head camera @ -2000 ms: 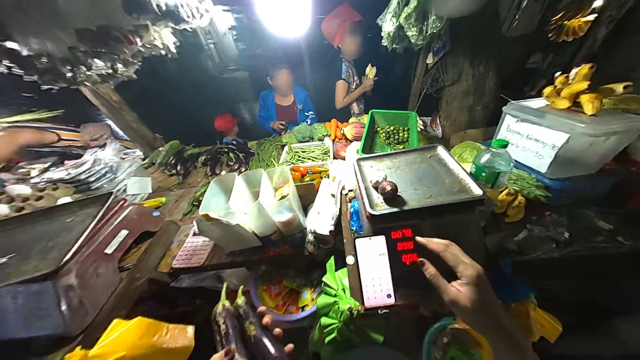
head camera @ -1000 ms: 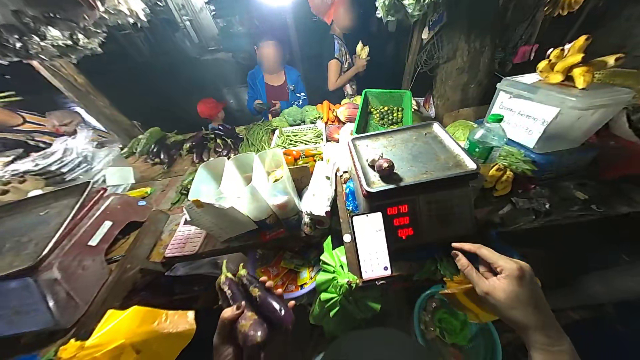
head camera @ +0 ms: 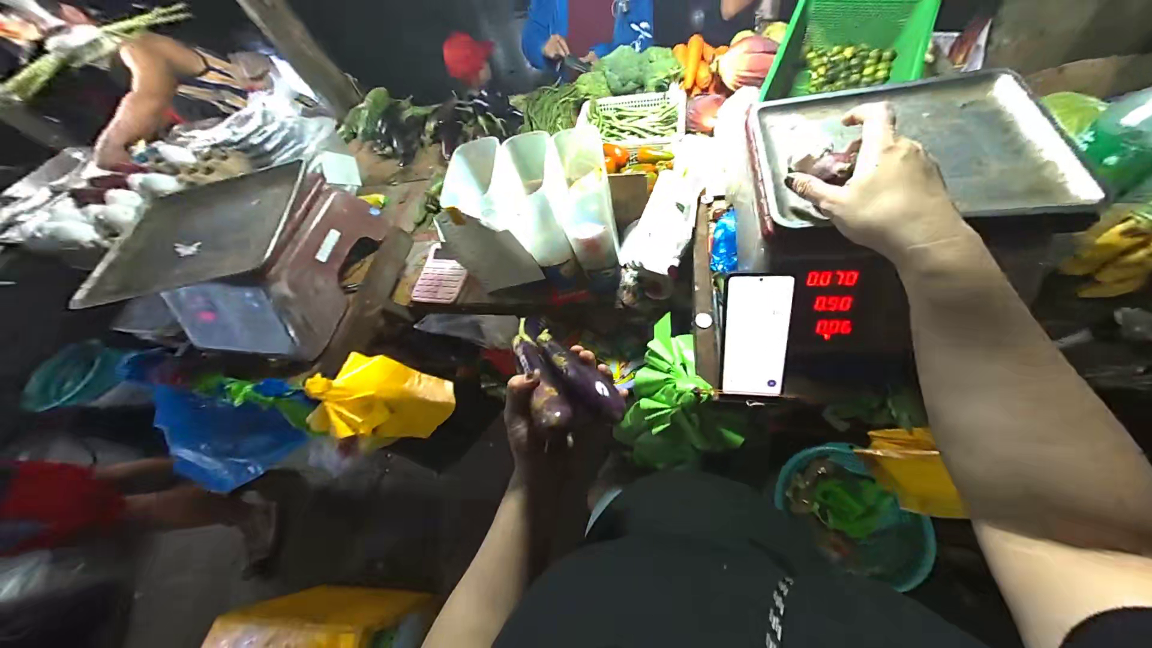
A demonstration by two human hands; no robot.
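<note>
Two purple eggplants (head camera: 567,382) lie in my left hand (head camera: 526,405), its fingers curled around them, low in front of the stall. Over the metal tray (head camera: 990,153) of a digital scale, my right hand (head camera: 886,184) reaches down at the tray's left side. Its thumb and fingers are around a red onion (head camera: 832,165), partly covered by the hand. Red digits glow on the scale's display (head camera: 832,304). A phone (head camera: 758,333) with a lit screen stands upright against the scale, left of the display.
White plastic bins (head camera: 531,198), a tray of green beans (head camera: 634,119) and a green basket of small green fruit (head camera: 850,67) stand behind. A second scale (head camera: 207,225) is at left. Green (head camera: 670,400) and yellow (head camera: 382,396) plastic bags hang in front. People are beyond and at left.
My right hand has moved from beside the scale's display up onto the tray, to the onion. My left hand still holds the eggplants. The view has tilted down and turned left.
</note>
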